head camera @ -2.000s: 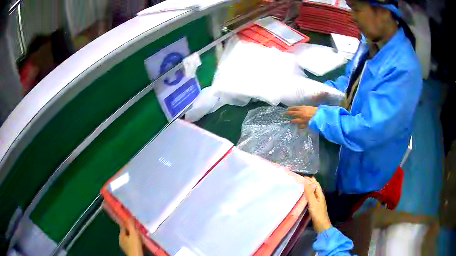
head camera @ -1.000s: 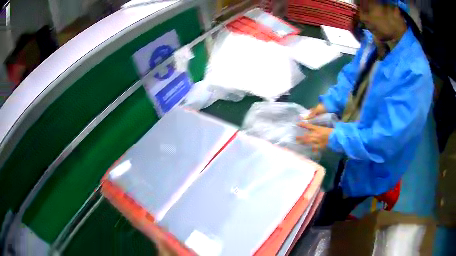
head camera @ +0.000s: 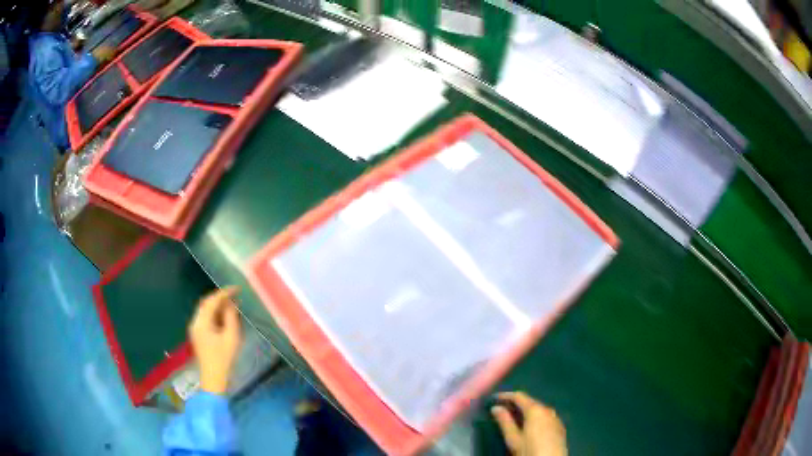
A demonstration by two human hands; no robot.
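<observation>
A red-orange tray (head camera: 331, 367) lies at a slant on the green bench mat. Its two recesses hold pale grey bagged tablets (head camera: 356, 285), with small white labels. My left hand (head camera: 216, 334) is left of the tray, off its edge, with fingers bent and nothing visible in it. My right hand (head camera: 532, 426) is at the bottom, just beside the tray's near right edge, fingers partly curled. It looks empty, with a small gap to the tray. Some blur covers the tray.
A tray stack (head camera: 182, 209) with uncovered dark tablets stands at the upper left. White sheets (head camera: 378, 102) lie behind the tray. A red-edged green panel (head camera: 147, 307) is by the bench edge. More red trays (head camera: 773, 401) stand at right. A person in blue (head camera: 53, 67) is at the far left.
The view has swung to another stretch of bench. The two-recess tray with bagged tablets, held in both hands two seconds ago, now rests on the mat with both hands off it.
</observation>
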